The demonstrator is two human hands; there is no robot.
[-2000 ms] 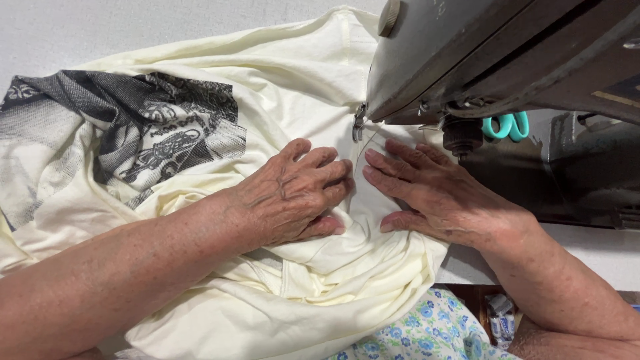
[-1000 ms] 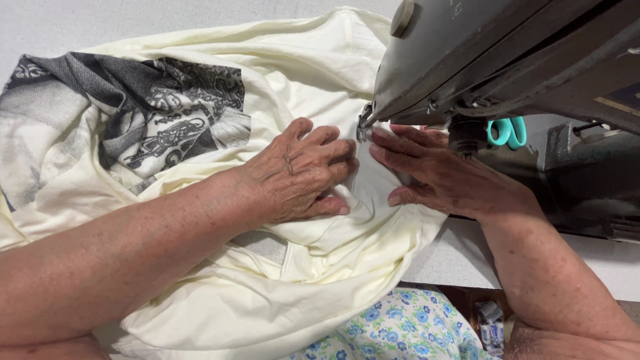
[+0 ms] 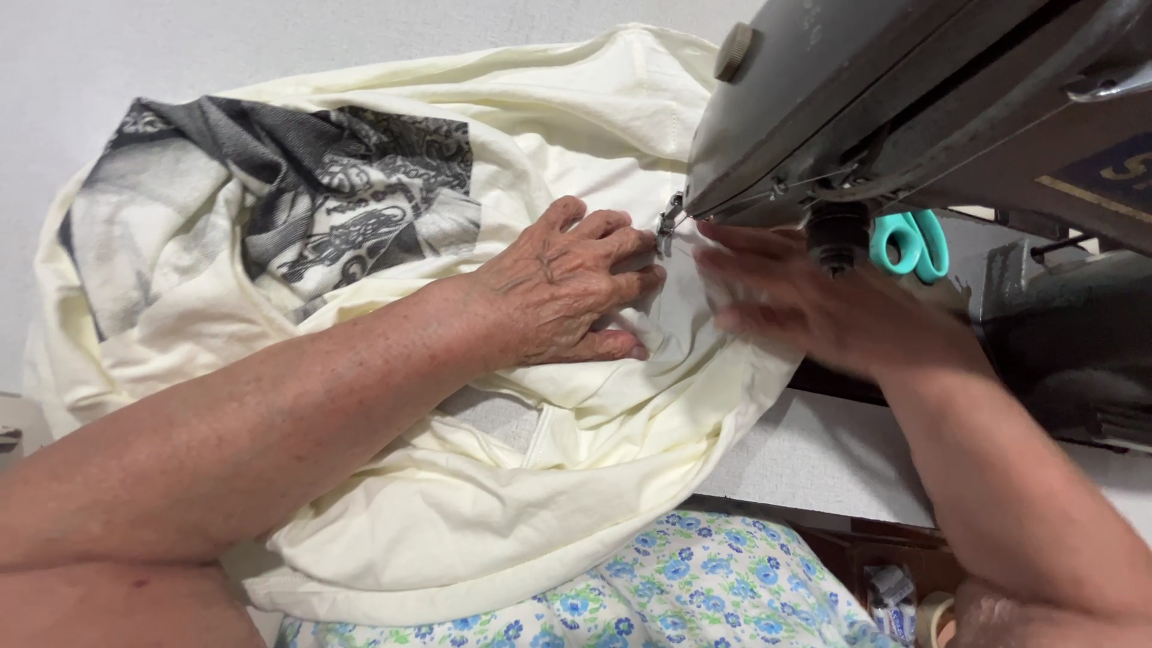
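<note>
A pale yellow knit garment [image 3: 621,405] with a dark grey and white print [image 3: 360,207] lies bunched on the table, partly under the sewing machine's head [image 3: 792,117]. The metal presser foot [image 3: 668,225] rests at the cloth. My left hand [image 3: 576,288] presses flat on the fabric just left of the foot, fingers slightly spread. Blurred by motion, my right hand [image 3: 783,288] is over the cloth right of the foot, fingers apart. Its fingertips partly overlap the fabric's edge; firm contact cannot be told.
Teal-handled scissors [image 3: 909,245] lie behind the machine's presser bar area, beside a dark metal part [image 3: 1071,333]. The white table's front edge [image 3: 828,450] runs below my right forearm. Under it is an open drawer [image 3: 918,567] with small items. Floral cloth [image 3: 720,567] covers my lap.
The printed part of the garment has shifted a little to the right. My right hand has moved slightly beside the presser foot; my left hand remains on the cloth.
</note>
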